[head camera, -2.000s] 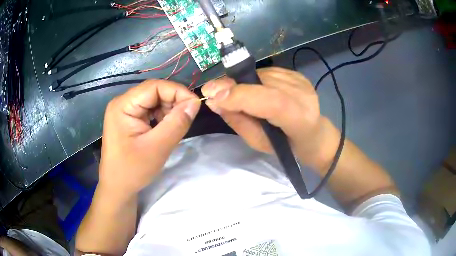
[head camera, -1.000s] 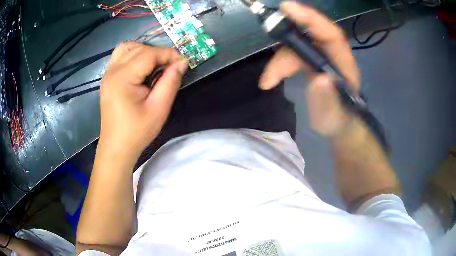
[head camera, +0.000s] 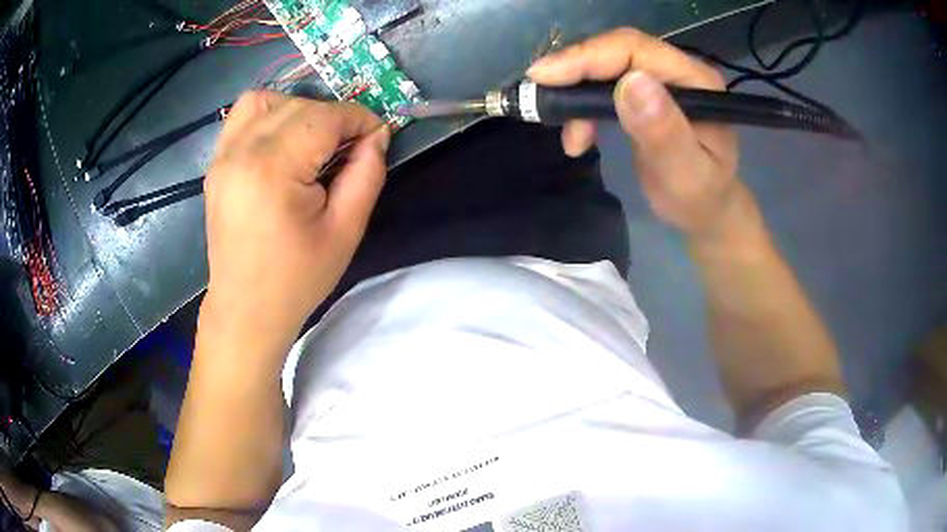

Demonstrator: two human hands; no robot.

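My right hand (head camera: pixel 665 125) holds the black soldering iron (head camera: pixel 613 104) level. Its metal barrel points left and its tip is at the near end of the green and white PCB panel (head camera: pixel 348 52). My left hand (head camera: pixel 296 187) pinches thin lead wires at the panel's near corner; the fingertips hide most of them. Black cable leads (head camera: pixel 151 123) with red and orange wires run from the left to the panel. One black cable lead (head camera: pixel 166 197) passes under my left hand.
A cable bundle (head camera: pixel 39 281) with red ends lies at the far left of the dark green mat (head camera: pixel 114 281). The iron's black cord (head camera: pixel 789 73) loops at the upper right. Part of another person's arm (head camera: pixel 21 488) shows at the lower left.
My right hand has left my left fingertips, swung right, then turned the iron level with its tip at the panel. My left hand has moved up to the panel's corner. The panel has shifted slightly left.
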